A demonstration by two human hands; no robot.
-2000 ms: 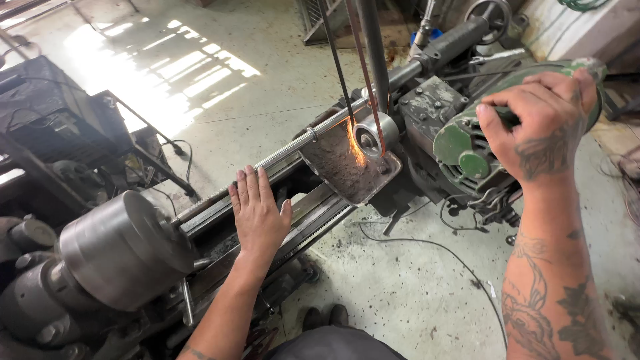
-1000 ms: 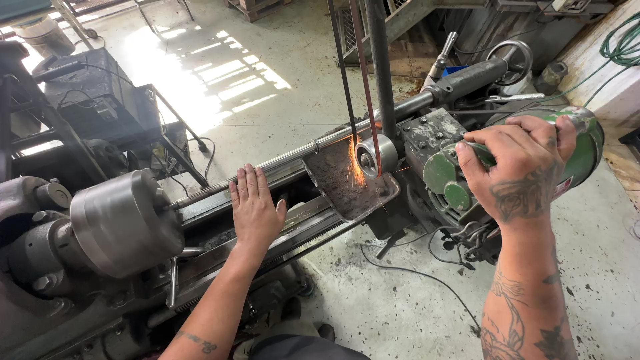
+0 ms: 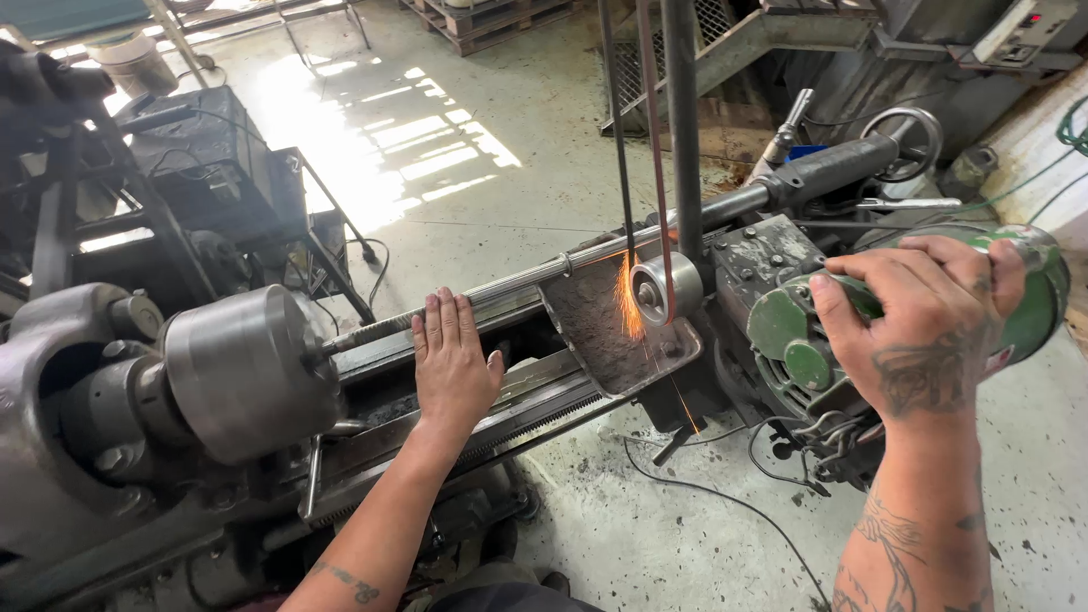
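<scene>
A long metal shaft (image 3: 518,279) runs from the lathe chuck (image 3: 251,374) toward the tailstock (image 3: 837,170). My left hand (image 3: 455,361) lies flat on the shaft near the chuck, fingers extended and grasping nothing. Sparks (image 3: 629,302) fly where a narrow abrasive belt (image 3: 659,170) passes round a metal contact wheel (image 3: 667,289), close against the shaft. My right hand (image 3: 918,314) is at the green electric motor (image 3: 1033,280), fingers curled over its top; what exactly they grip is partly hidden. Below the wheel, a metal tray (image 3: 595,340) holds dark grinding dust.
Lathe bed rails (image 3: 544,382) run beneath the shaft. A black cable (image 3: 739,501) trails over the floor at the right. Dark equipment on a metal frame (image 3: 204,161) stands beyond the lathe at left. A handwheel (image 3: 909,140) is at the tailstock's end.
Sparks come off the belt in all frames. My left hand stays on the shaft near the chuck, and my right hand stays at the motor. The view has shifted.
</scene>
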